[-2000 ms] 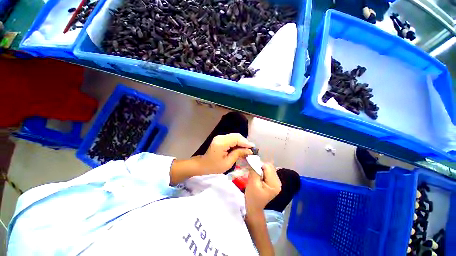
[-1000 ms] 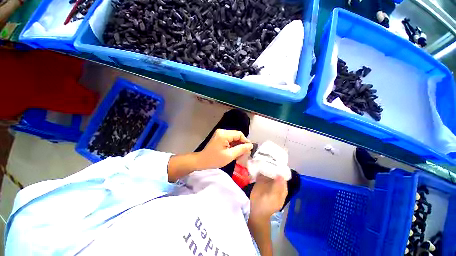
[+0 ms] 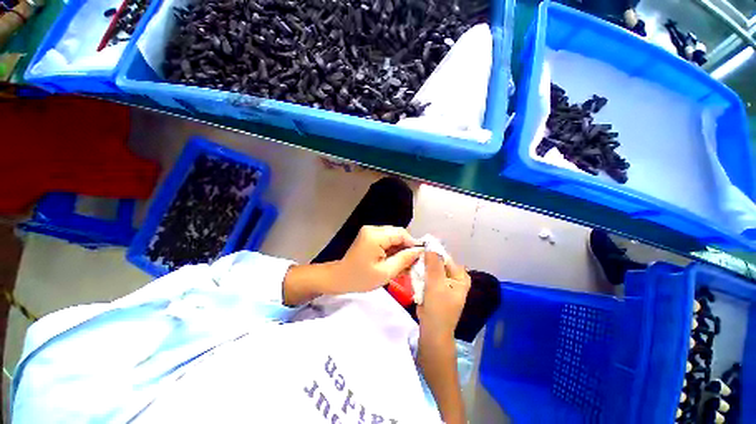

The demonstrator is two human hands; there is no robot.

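My left hand (image 3: 375,255) pinches a small dark part (image 3: 424,244) between its fingertips above my lap. Only a bit of the part shows; the rest is hidden by fingers and cloth. My right hand (image 3: 443,291) holds a crumpled white wiping cloth (image 3: 436,247) around or against the part, and the two hands meet there. A large blue tray (image 3: 307,122) on the bench is heaped with dark parts. A second blue tray (image 3: 617,195) to its right holds a smaller pile of dark parts on a white liner.
A red item (image 3: 401,289) lies in my lap. A shallow blue tray (image 3: 70,83) is at upper left, a blue floor crate (image 3: 142,228) below the bench. A perforated blue crate (image 3: 530,335) and a crate of black parts (image 3: 694,277) are at lower right. A person in red (image 3: 75,153) is at left.
The cloth, spread open and apart from the part a second ago, is now bunched at my left fingertips. My right hand has moved up and closed in on my left hand.
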